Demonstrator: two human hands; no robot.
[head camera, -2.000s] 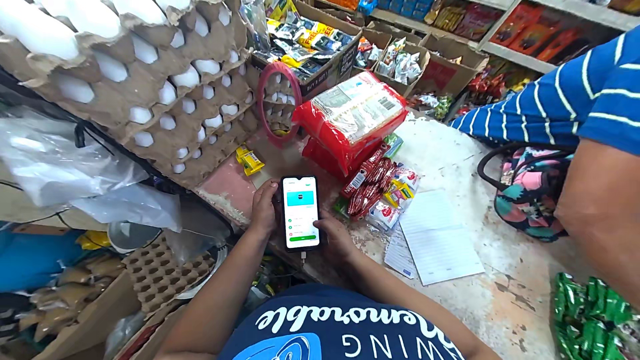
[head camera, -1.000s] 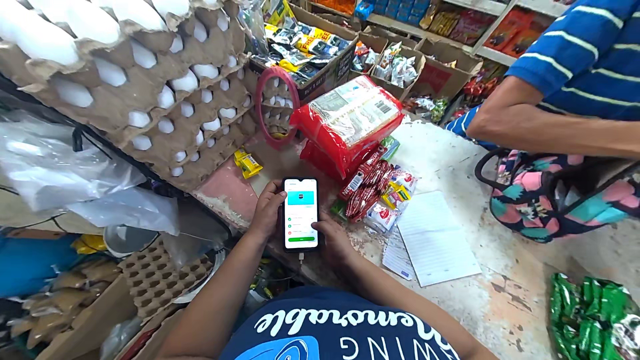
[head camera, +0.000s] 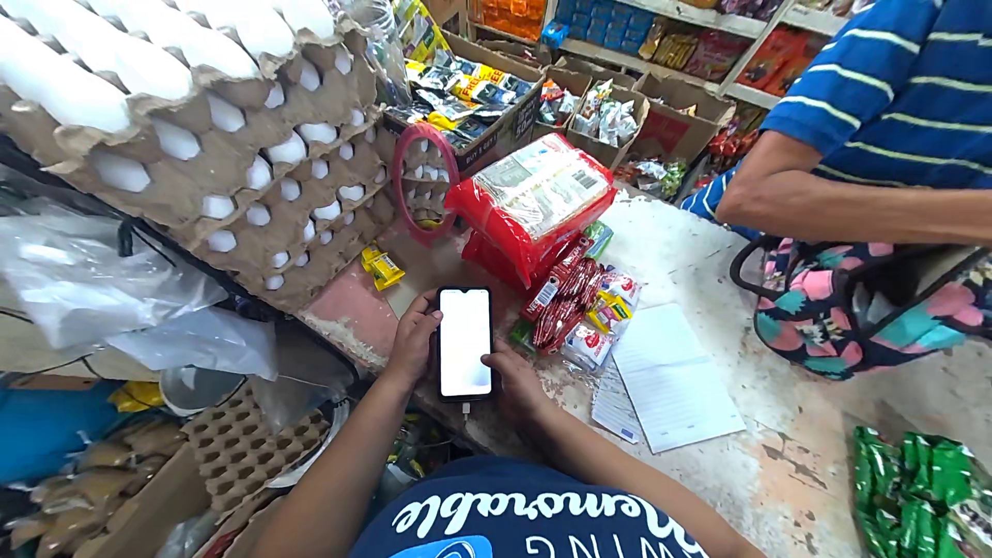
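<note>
A black smartphone with a blank white screen is held upright between both hands, a white cable plugged into its lower end. My left hand grips its left edge, the thumb at the rim. My right hand holds the lower right side, its thumb at the screen's edge. Just right of the phone lie red coffee sachets and small white and yellow packets. Behind them stands a large red plastic-wrapped pack. Lined paper sheets lie on the worn counter.
Stacked egg trays rise at the left, beside a pink-framed mirror and a yellow packet. A person in a striped shirt is at the right with a floral bag. Green packets lie at lower right. Boxes of sachets stand behind.
The phone's screen has gone from a page with a blue panel and green button to blank white. The other person's arm has come across above the floral bag since the earliest frame.
</note>
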